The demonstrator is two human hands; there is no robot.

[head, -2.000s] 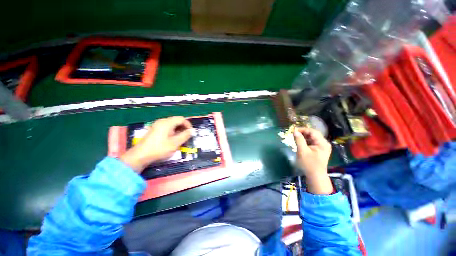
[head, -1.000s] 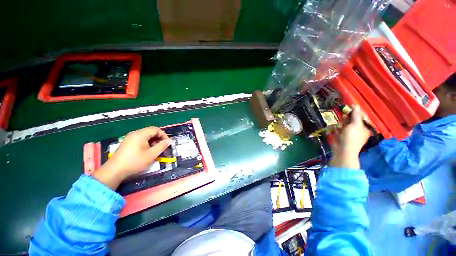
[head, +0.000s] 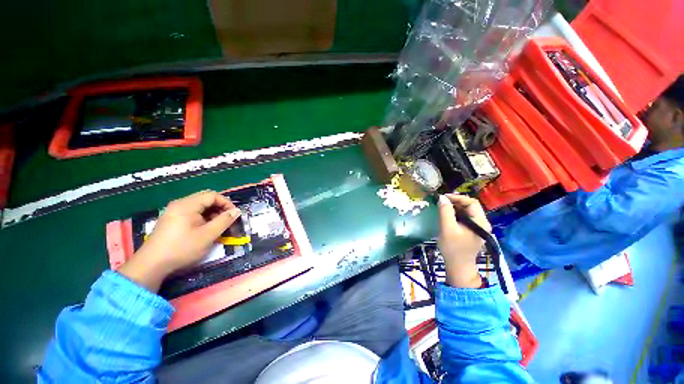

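An open-backed tablet (head: 262, 214) lies in a pinkish-red frame (head: 289, 217) on the green bench. My left hand (head: 184, 232) is over the tablet's left and middle part, thumb and forefinger pinched together; whatever is between the fingertips is too small to tell. A yellow strip (head: 234, 241) shows beside the fingers. My right hand (head: 459, 232) holds a black soldering iron (head: 469, 223) by its handle, with the tip end near a round tin (head: 424, 175) and a pile of pale yellow bits (head: 401, 199). The cord runs down past my wrist.
A brown block (head: 380, 154) stands left of the tin. A black boxy station (head: 469, 161), clear plastic bags (head: 450, 60) and stacked red trays (head: 555, 112) are at the right. Another framed tablet (head: 127, 118) lies on the rear lane. A person in blue (head: 607, 206) is at the far right.
My right hand has moved from the pile to the station, then back left and now holds the soldering iron. My left hand stays pinched over the tablet. The view has shifted to the right.
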